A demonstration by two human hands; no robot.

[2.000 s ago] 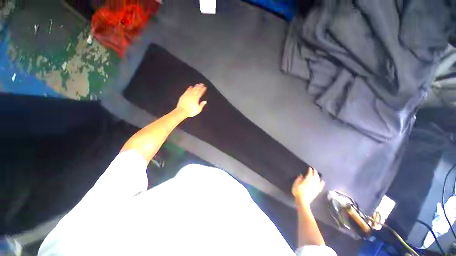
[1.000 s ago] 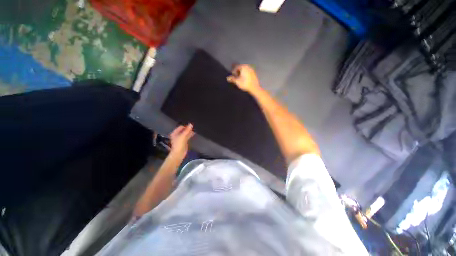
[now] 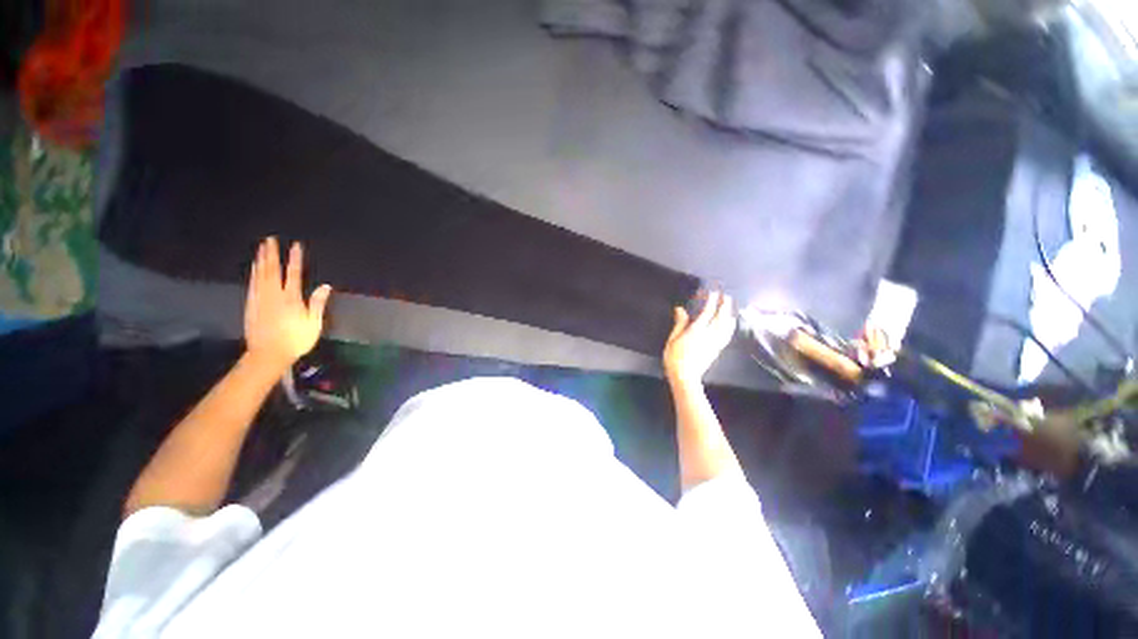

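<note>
Black trousers (image 3: 412, 225) lie flat on the grey pressing table (image 3: 499, 112), wide at the left and tapering to a narrow hem at the right. My left hand (image 3: 282, 312) rests flat with spread fingers on the near edge of the wide part. My right hand (image 3: 701, 335) is at the narrow end, its fingers on the hem corner; whether they pinch the cloth is not clear. The silver steam iron (image 3: 799, 350) with a tan handle is parked just right of my right hand.
Creased grey garments (image 3: 799, 75) lie at the table's far side. A white card (image 3: 890, 312) is beside the iron. A yellow hose (image 3: 955, 378) and thin black cables run right. Blue crates (image 3: 917, 443) are on the floor at right. A red bag (image 3: 69, 69) is at far left.
My right hand has moved from the upper edge of the wide part to the narrow end. My left hand now lies flat on the cloth. The view has shifted right, showing the iron and crates.
</note>
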